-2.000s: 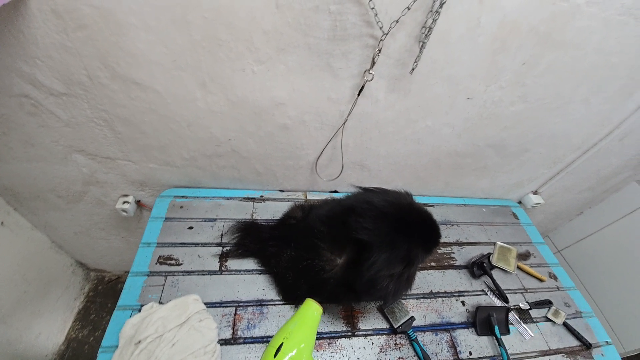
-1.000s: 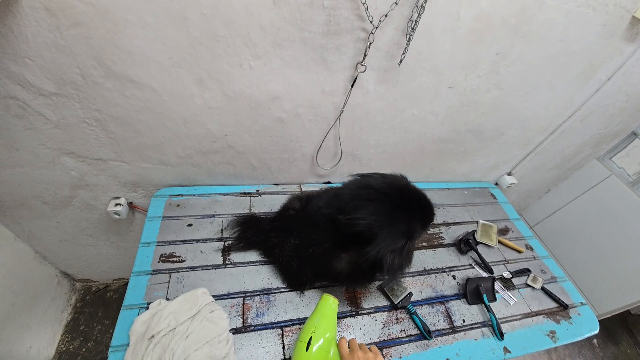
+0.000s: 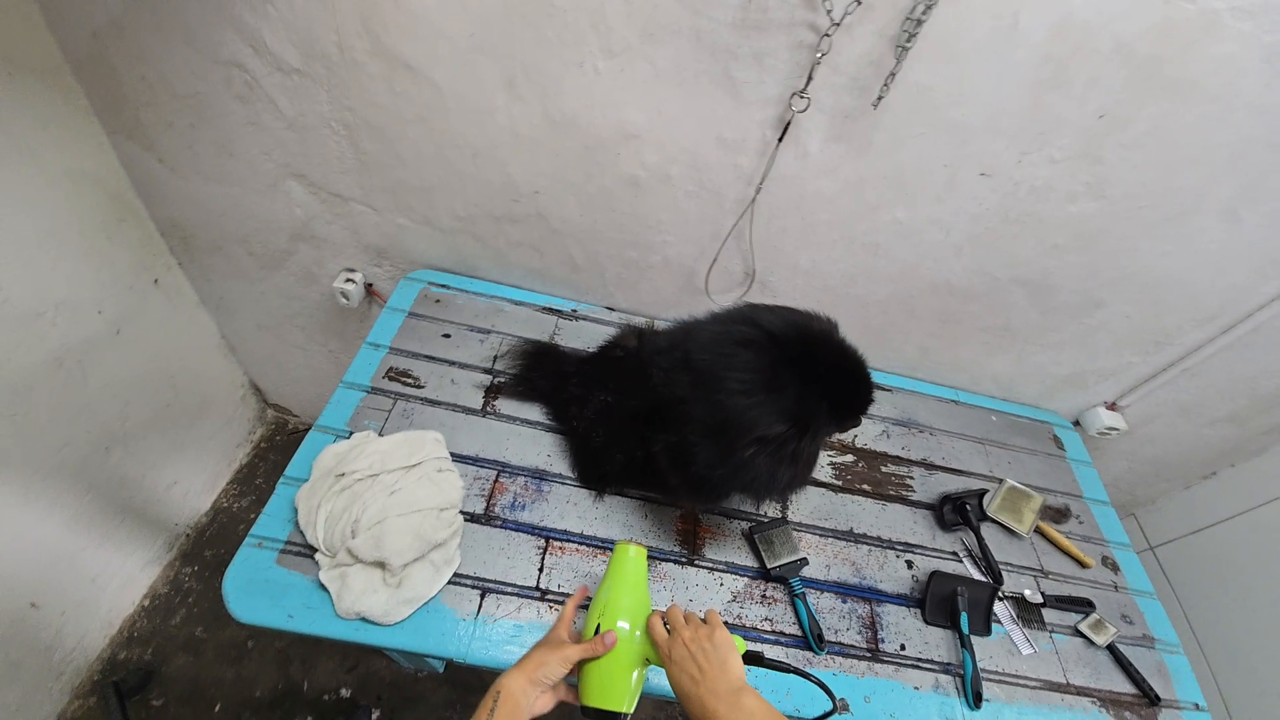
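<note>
A long-haired black dog point(image 3: 710, 405) sits on the worn grooming table point(image 3: 255, 590), its head toward the right. At the table's near edge, a lime-green hair dryer point(image 3: 620, 620) points its nozzle toward the dog. My left hand point(image 3: 550, 660) supports the dryer's body from the left, thumb on its side and fingers around it. My right hand point(image 3: 695, 650) is closed over the dryer's handle on the right, where a black cord point(image 3: 800, 672) comes out. Right of the hands lies a slicker brush with a teal and black handle point(image 3: 780, 550).
A crumpled white towel point(image 3: 380, 525) lies at the table's left. Several brushes, among them a wooden-handled slicker brush point(image 3: 1015, 507), and a metal comb point(image 3: 1012, 612) lie at the right. A cable loop point(image 3: 735, 245) hangs from a chain point(image 3: 822, 45) before the wall.
Both hands are now visible on the dryer; one second ago only some fingers showed at its right, and earlier no hand was in view. The dog stays seated in the same place.
</note>
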